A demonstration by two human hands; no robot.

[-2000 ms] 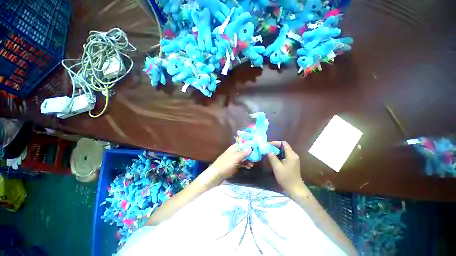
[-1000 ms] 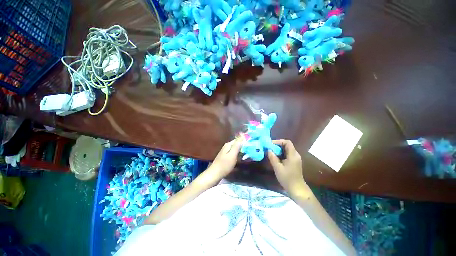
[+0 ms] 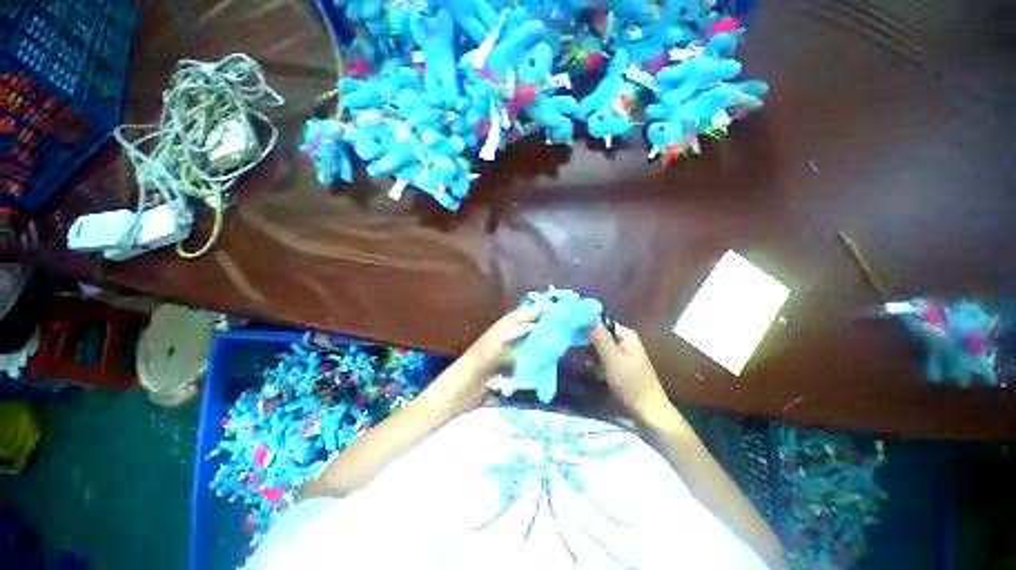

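A light blue plush toy (image 3: 548,343) is held above the table's near edge, its stubby legs pointing down toward the wearer and a small white label at its lower left. My left hand (image 3: 504,347) grips the toy's left side. My right hand (image 3: 627,365) is at the toy's upper right, with a small dark tool tip (image 3: 608,325) showing between the fingers; the rest of the tool is hidden. The tool tip is close to the toy; whether it touches is unclear.
A heap of blue toys (image 3: 440,100) lies at the far side. A white pad (image 3: 732,312) lies right of my hands, with a thin stick (image 3: 861,264) and a set-aside toy (image 3: 956,341) beyond. A toy bin (image 3: 208,429) stands lower left. A power strip (image 3: 130,231) and coiled cord (image 3: 206,134) lie upper left.
The toy has been turned over so its legs point down instead of up. The dark tool tip shows again at my right hand. The whole view has shifted slightly.
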